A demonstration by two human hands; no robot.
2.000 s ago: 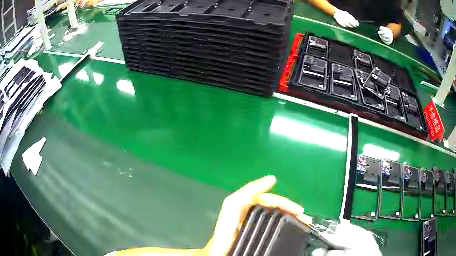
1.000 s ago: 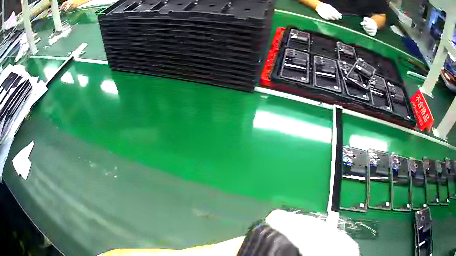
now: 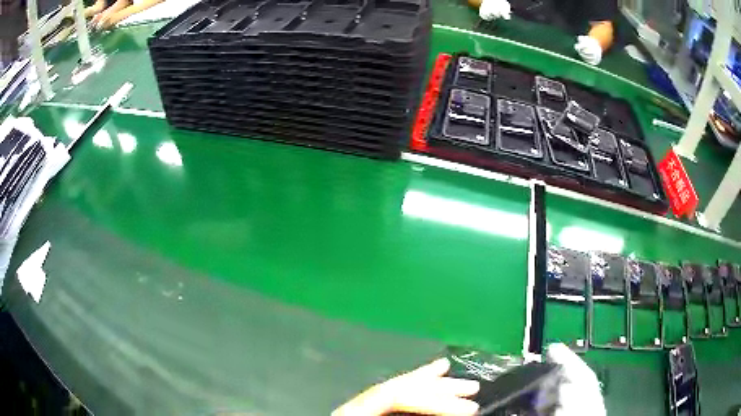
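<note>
My left hand [image 3: 418, 393], bare, is at the bottom edge with its fingers against a dark stack of phone frames [image 3: 520, 392]. My right hand [image 3: 581, 388], in a white glove, grips the right end of the same stack. The stack is blurred and partly cut off, so its layers cannot be told apart. A crumpled clear plastic film [image 3: 481, 362] lies just behind it. More phone frames [image 3: 608, 299] lie in a row on the green conveyor, and a single phone frame [image 3: 683, 379] lies nearer.
A black-and-white stop bar [image 3: 536, 268] crosses the belt. A tall stack of black trays [image 3: 284, 97] stands behind, left of a filled black tray [image 3: 508, 156] with a red edge and a red sign [image 3: 678, 184]. White scrap [image 3: 34, 271] and papers [image 3: 23, 175] lie left. Another person's gloved hands show opposite.
The stack has turned from upright to lying more sideways between my hands. My left fingers have come into view against it, and the glove has moved right. The camera view has shifted slightly.
</note>
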